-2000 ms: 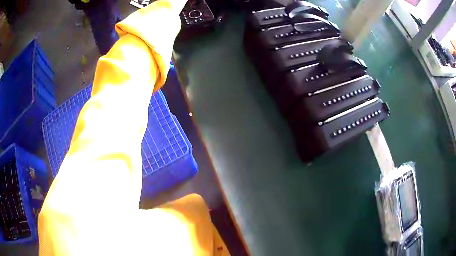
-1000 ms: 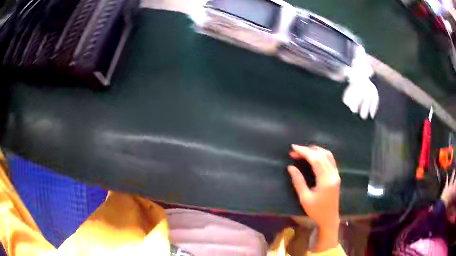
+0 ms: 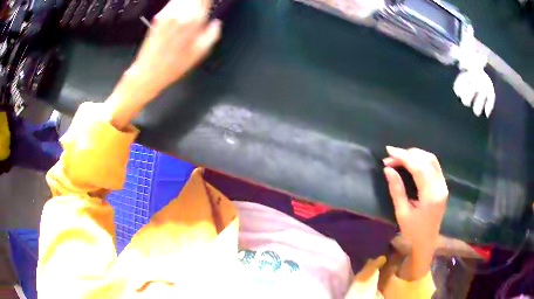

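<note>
My left hand [image 3: 178, 41] is at the upper left, in front of the row of black speaker units [image 3: 105, 13]. It is blurred, and its fingertips are partly cut off by the picture's top edge, so its hold cannot be told. My right hand [image 3: 418, 181] hovers over the right part of the dark green bench top [image 3: 328, 87], thumb and fingers apart, holding nothing.
Panel packs in clear wrapping [image 3: 424, 26] lie along the bench's far side, with an empty white glove [image 3: 475, 87] beside them. A blue mesh crate [image 3: 137, 187] stands under the bench's near edge at left. Another blue crate [image 3: 26, 257] is at the lower left.
My left hand has come into view at the speaker row. My right hand stays apart-fingered, now further right in the picture. The view has shifted, and the red-handled tool is out of view.
</note>
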